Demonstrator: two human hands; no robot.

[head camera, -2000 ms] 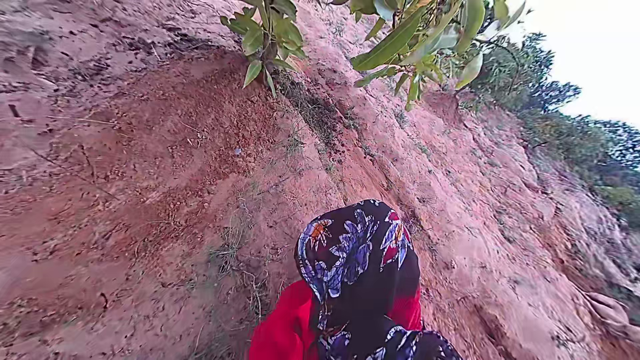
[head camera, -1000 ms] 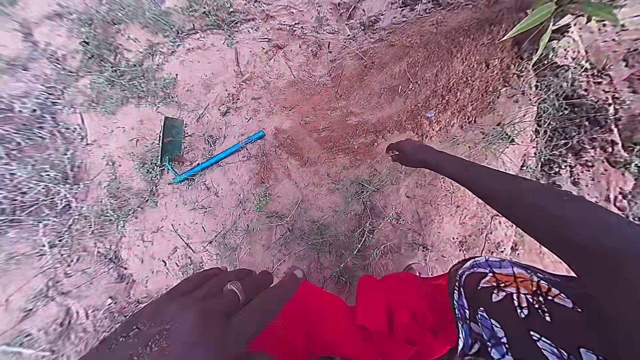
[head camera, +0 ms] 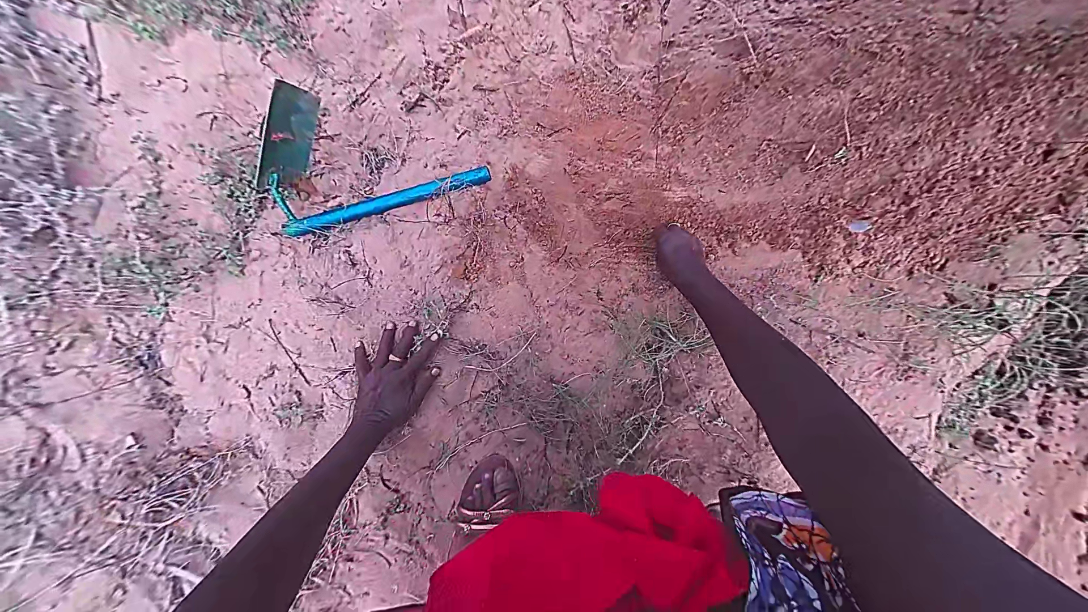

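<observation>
My left hand (head camera: 393, 382), with a ring on one finger, is spread over the pinkish soil beside small weeds and holds nothing. Farther forward, my right hand (head camera: 680, 255) is bent down at the edge of the loose reddish soil (head camera: 765, 170); its fingers are mostly hidden, so what they hold, if anything, does not show. Beyond my left hand lies a hoe-like tool with a blue handle (head camera: 391, 202) and a flat dark green blade (head camera: 289, 132). The handle's free end points toward the loose soil.
My sandaled foot (head camera: 489, 493) stands below the hands, next to red cloth (head camera: 586, 552) and patterned fabric (head camera: 790, 544). Thin grass (head camera: 663, 340) grows between my arms. Dry brush (head camera: 51, 212) borders the left side, and a small pale object (head camera: 858, 226) lies on the soil at right.
The view has swung down from the slope to the ground. My left hand has moved forward from beside the red cloth and spread out over the soil. The blue-handled tool lies on the ground as before.
</observation>
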